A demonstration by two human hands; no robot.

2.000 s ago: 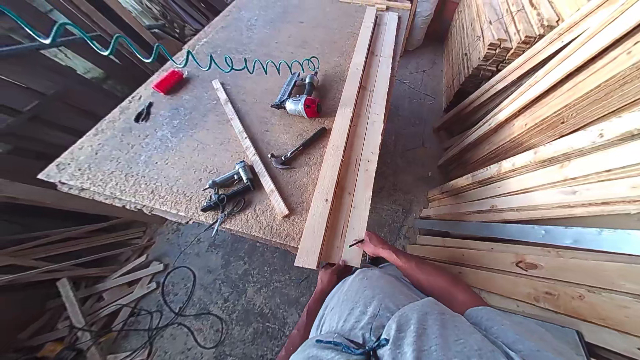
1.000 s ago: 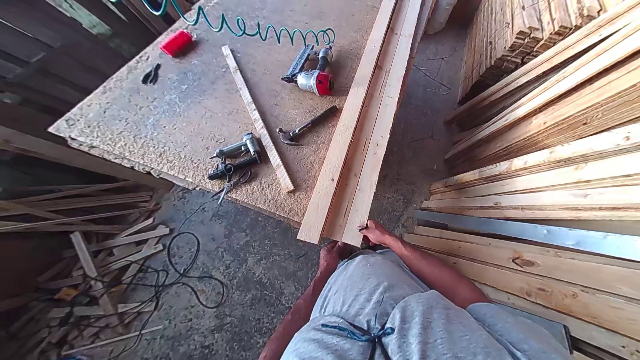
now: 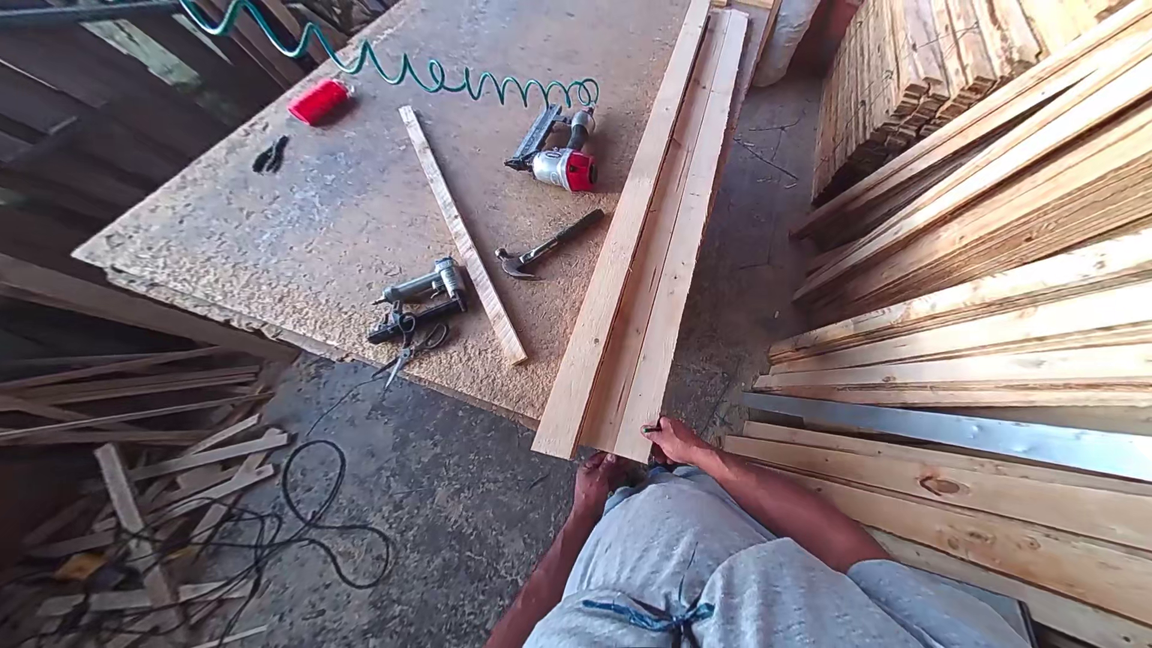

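Long wooden boards (image 3: 621, 270) lie side by side along the right edge of the worktable, their near ends reaching past it. My left hand (image 3: 596, 479) is at the near end of the middle board, fingers against its underside or end. At the near end of the right-hand board (image 3: 681, 243), my right hand (image 3: 672, 441) holds a small dark thin object, perhaps a pencil, between its fingers. A claw hammer (image 3: 549, 246) rests on the table left of the boards. Nearby are a red and silver pneumatic nailer (image 3: 558, 157) and a narrow wooden strip (image 3: 461, 234).
A second pneumatic nailer (image 3: 421, 292), scissors (image 3: 409, 349), pliers (image 3: 270, 155) and a red container (image 3: 319, 102) sit on the worktable (image 3: 324, 216). A green coiled hose (image 3: 441, 83) crosses its back. Stacked planks (image 3: 972, 360) stand right; scrap wood (image 3: 135, 513) and a cable (image 3: 310, 513) lie lower left.
My right hand stays near the boards' end, and the thin object between its fingers points less far out over the board than two seconds ago. The view shifted slightly.
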